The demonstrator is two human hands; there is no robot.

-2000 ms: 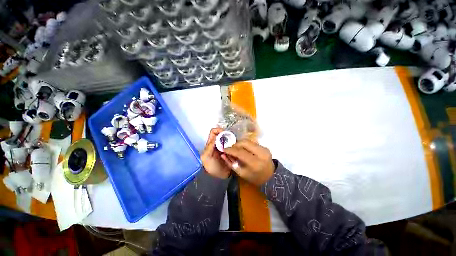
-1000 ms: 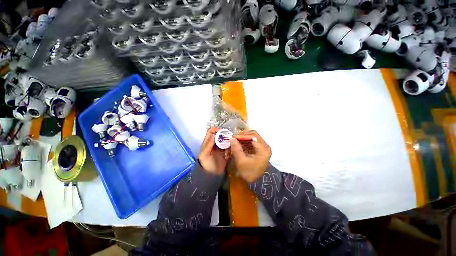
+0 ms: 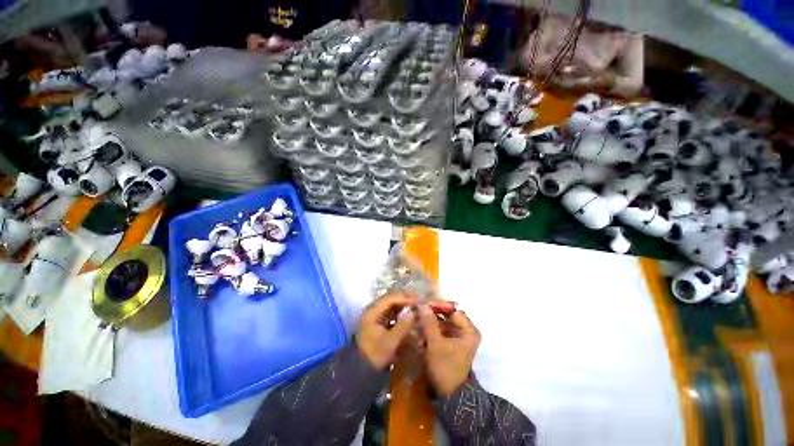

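Observation:
My left hand (image 3: 385, 329) and my right hand (image 3: 449, 341) are close together over the orange tape strip. Their fingertips nearly meet around something small that the fingers mostly hide. A small red piece shows at my right fingertips. The white screw base seen earlier cannot be made out between the fingers. A clear poly bag (image 3: 400, 273) lies just behind the fingertips. The blue tray (image 3: 252, 348) on the left holds several white screw bases (image 3: 228, 261) with red and black wires in its back half.
A gold reel (image 3: 129, 284) stands left of the tray by paper sheets (image 3: 77, 348). Clear blister trays (image 3: 366, 157) are stacked behind. White camera housings (image 3: 601, 207) are heaped right and left. Orange tape (image 3: 670, 348) edges the white sheet (image 3: 557, 331). Thin wires hang at the top.
The view has tilted up, showing more of the bench's far side. The white base's open face no longer shows, and my fingertips have come together.

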